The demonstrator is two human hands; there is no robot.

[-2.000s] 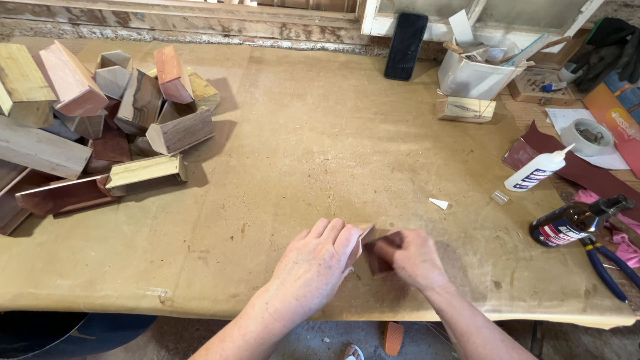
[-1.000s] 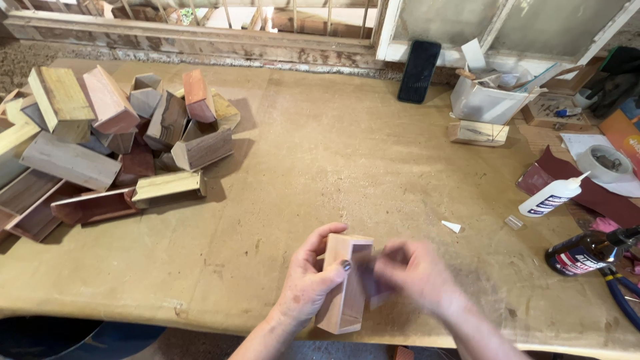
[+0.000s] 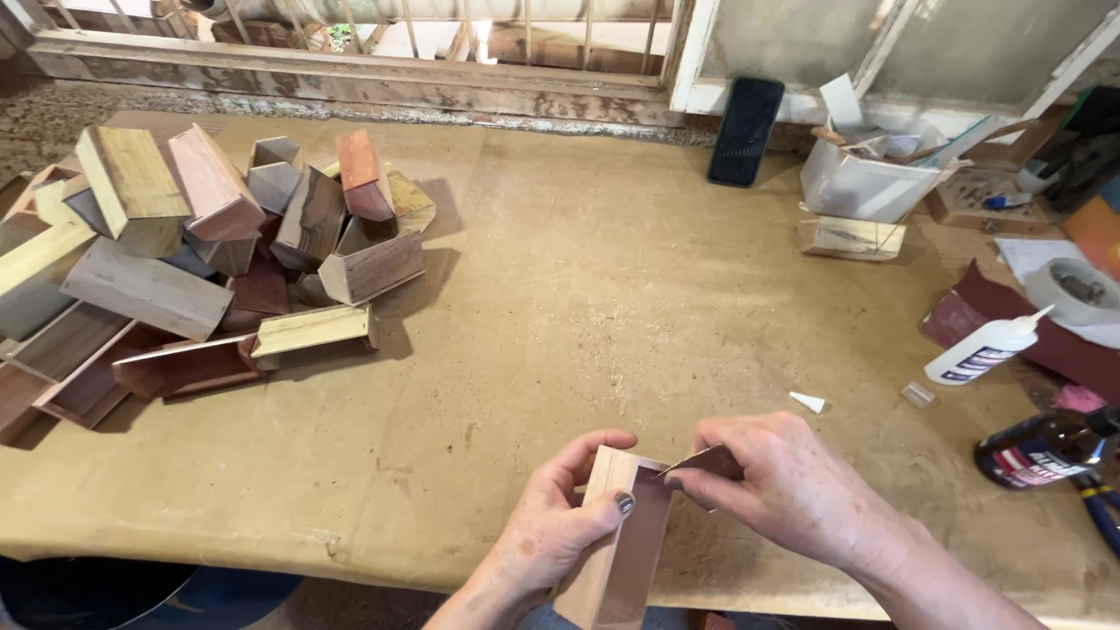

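My left hand [image 3: 560, 525] grips a small open wooden box [image 3: 617, 542] of pale pinkish wood near the table's front edge, its hollow side turned up and to the right. Between the thumb and fingers of my right hand [image 3: 770, 481] is a folded piece of reddish-brown sandpaper [image 3: 707, 464], its edge at the upper right rim of the box. Part of the sandpaper is hidden by my fingers. Many similar wooden boxes [image 3: 147, 289] in various wood tones lie piled at the left.
Right side: a white glue bottle [image 3: 984, 350], a dark bottle [image 3: 1041, 448], pliers [image 3: 1100, 507], a tape roll [image 3: 1074, 290], a white cap [image 3: 807, 402] and red-brown sandpaper sheets [image 3: 962, 306]. Behind stand a phone [image 3: 745, 131] and a white tub [image 3: 866, 179] beside a wooden block [image 3: 851, 239].
The box, mostly hidden by my hands two seconds ago, now shows its hollow side. My right hand has come to the box's upper rim with the sandpaper.
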